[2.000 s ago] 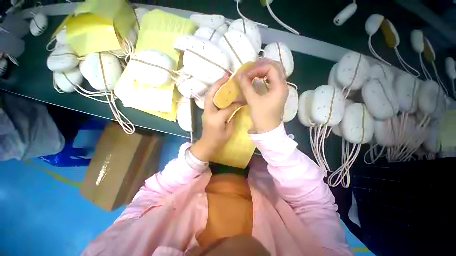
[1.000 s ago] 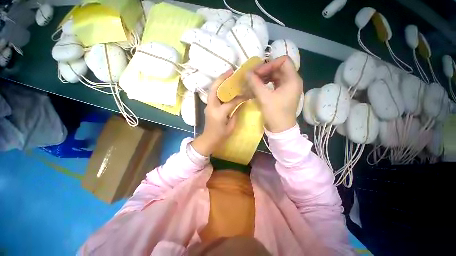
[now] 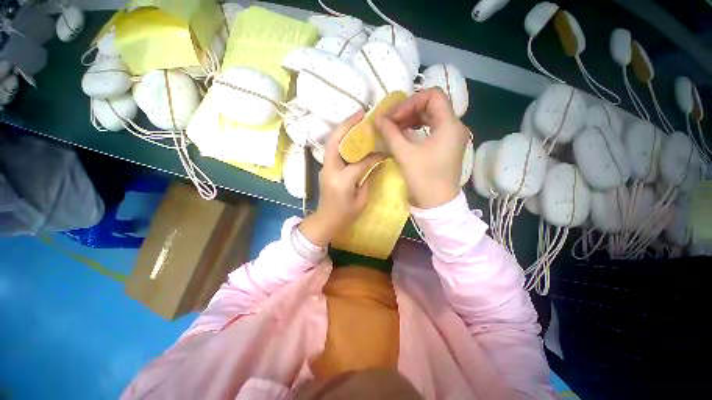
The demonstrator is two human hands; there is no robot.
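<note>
My left hand [image 3: 343, 187] holds an oval pad [image 3: 361, 139] with its tan face up, and a yellow label sheet [image 3: 376, 215] that hangs below the pad. My right hand [image 3: 428, 144] is at the pad's upper right part, thumb and forefinger pinched together close over the tan face. Whether a small label is between the fingertips cannot be told. White speckled oval pads [image 3: 329, 84] lie heaped just beyond my hands. One white pad [image 3: 248, 95] lies on pale yellow sheets [image 3: 234, 139] to the left.
Yellow sheets [image 3: 156, 41] lie on pads at the left. More corded pads [image 3: 559, 113] are piled at the right, cords over the table edge. A pale rail [image 3: 500, 72] runs behind, with pads [image 3: 570, 33] on the dark green surface beyond. A carton [image 3: 183, 254] stands below left.
The pads beyond the rail have moved left. My right hand's fingertips have come down slightly closer onto the tan face. My left hand holds the same pad and sheet.
</note>
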